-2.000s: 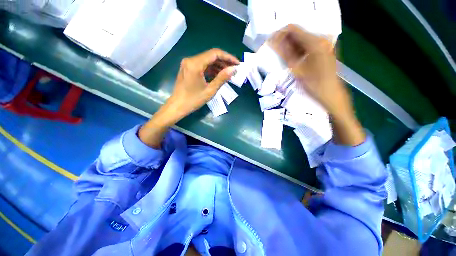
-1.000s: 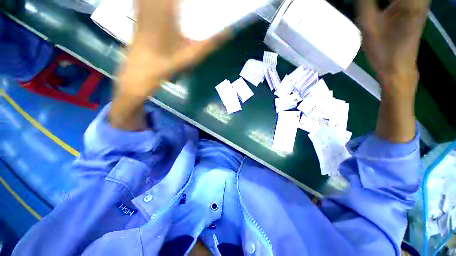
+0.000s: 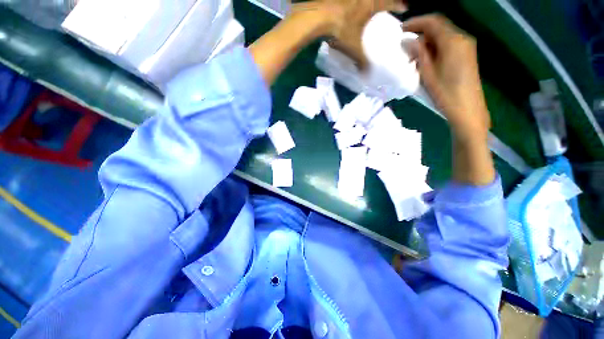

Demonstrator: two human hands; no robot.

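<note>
My left hand is blurred at the top centre, against a white box or paper; its fingers are partly hidden. My right hand is at the right side of this white thing, fingers bent towards its edge; whether it grips is unclear. Small white printed slips lie in an overlapping pile on the dark green bench below my hands. Two slips lie apart at the left of the pile, one being this slip.
White boxes stand pressed together at the upper left. A light blue bin with loose white paper is at the right. A white object lies behind it. A red stool stands on the blue floor at left.
My left hand has moved right from the boxes at left to the top centre. My right hand has moved left and down to the white thing. One loose slip has shifted nearer the bench edge.
</note>
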